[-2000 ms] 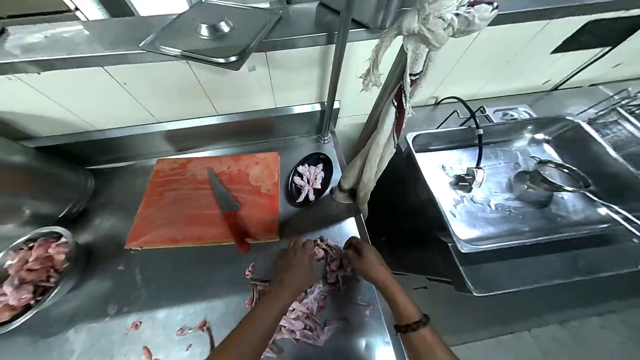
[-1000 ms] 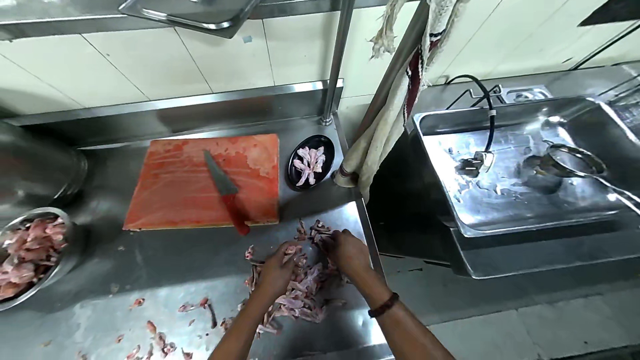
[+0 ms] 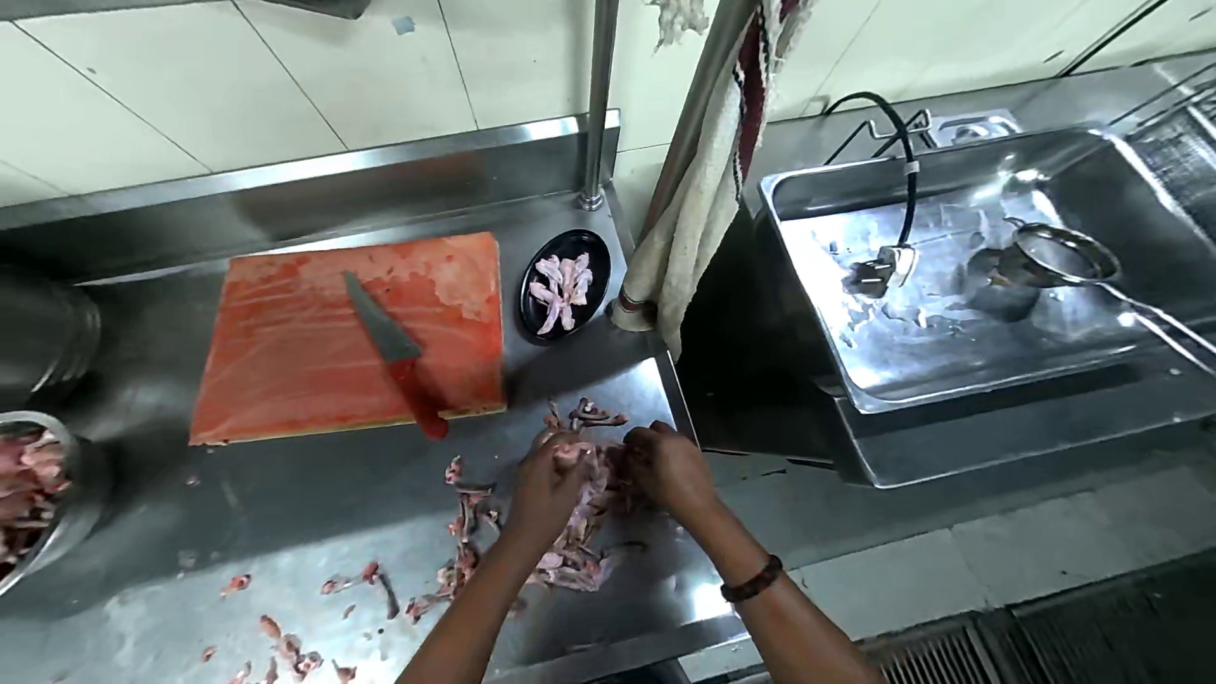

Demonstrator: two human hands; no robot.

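My left hand (image 3: 549,480) grips a piece of raw meat (image 3: 574,454) above a pile of raw meat pieces (image 3: 575,560) on the steel counter. Close to its right, my right hand (image 3: 665,465) has its fingers bent down at dark red meat; whether they are closed on it is hidden. Bony scraps (image 3: 465,513) lie left of the pile. Beyond the hands, a knife with a red handle (image 3: 385,332) rests on a red cutting board (image 3: 313,351), its handle over the near edge. A black oval dish (image 3: 529,309) beside the board holds pale meat pieces (image 3: 562,290).
A steel bowl of raw meat (image 3: 81,513) stands at the left edge, near a large metal pot (image 3: 47,328). A cloth (image 3: 698,209) hangs around a slanted pole. At right, a steel sink (image 3: 826,328) holds a strainer (image 3: 1059,256). Scraps (image 3: 285,646) dot the counter.
Both hands stay low over the meat pile, with small shifts of the fingers. The knife, board and black dish have stayed in place. The view has moved closer to the counter.
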